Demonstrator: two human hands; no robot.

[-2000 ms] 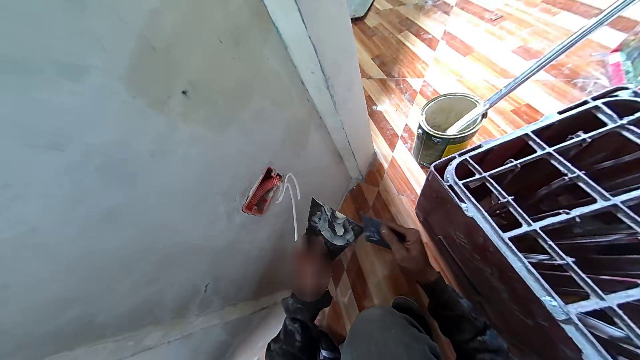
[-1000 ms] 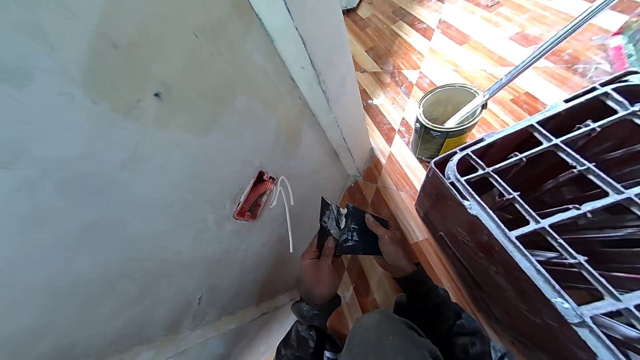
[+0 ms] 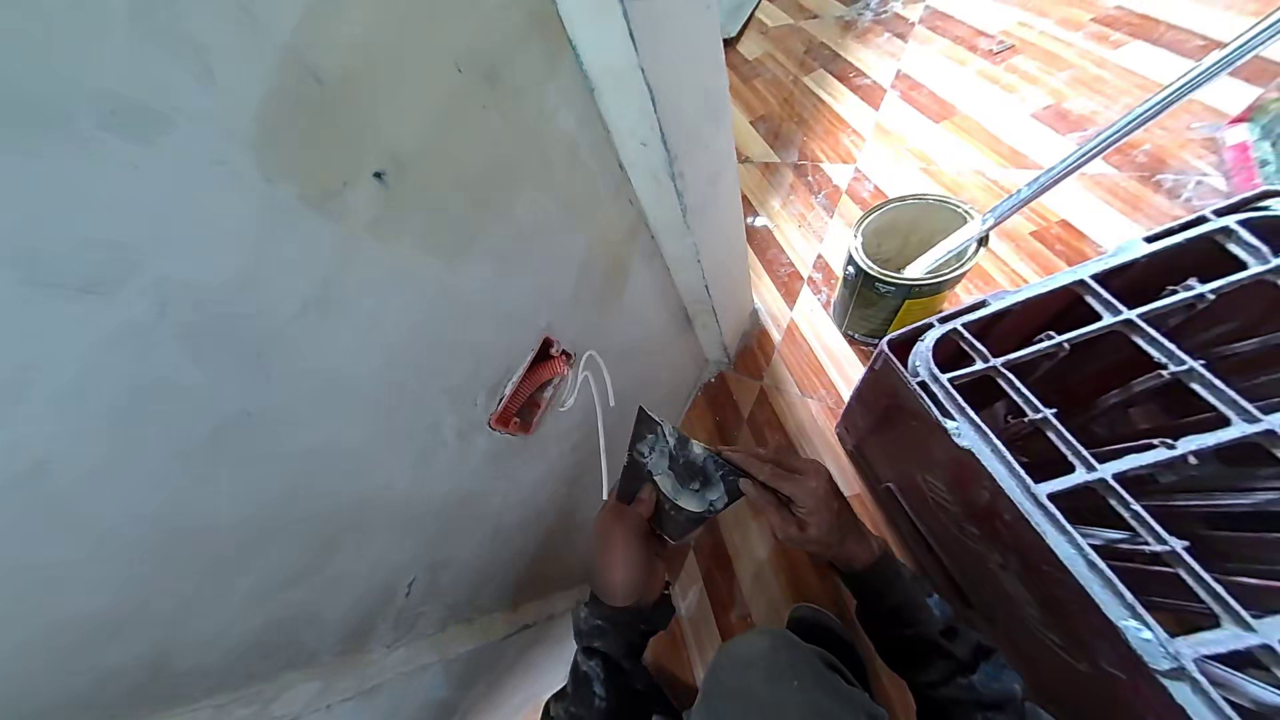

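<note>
A dark, flat putty knife blade [image 3: 685,475] with pale grey filler smeared on its face lies across my left hand [image 3: 630,545], whose fingers grip its lower left part. My right hand [image 3: 805,500] reaches the blade's right edge with its fingertips; a second, thin dark blade seems to be between its fingers, mostly hidden. Left of the hands, a red electrical box [image 3: 532,388] with corrugated conduit is set into the grey plastered wall [image 3: 300,450]. White wires [image 3: 602,430] hang from it just above my left hand.
An open metal paint can [image 3: 905,265] holding a metal pole [image 3: 1120,130] stands on the wood-patterned floor [image 3: 830,90]. At right, close to my right arm, is a dark red plastic crate [image 3: 960,520] with a whitish-smeared grid. A wall corner [image 3: 680,180] juts out ahead.
The right hand has gone from beside a dark blade, clearly visible two seconds ago, to the smeared blade's right edge. The smeared face has turned more into view since one second ago.
</note>
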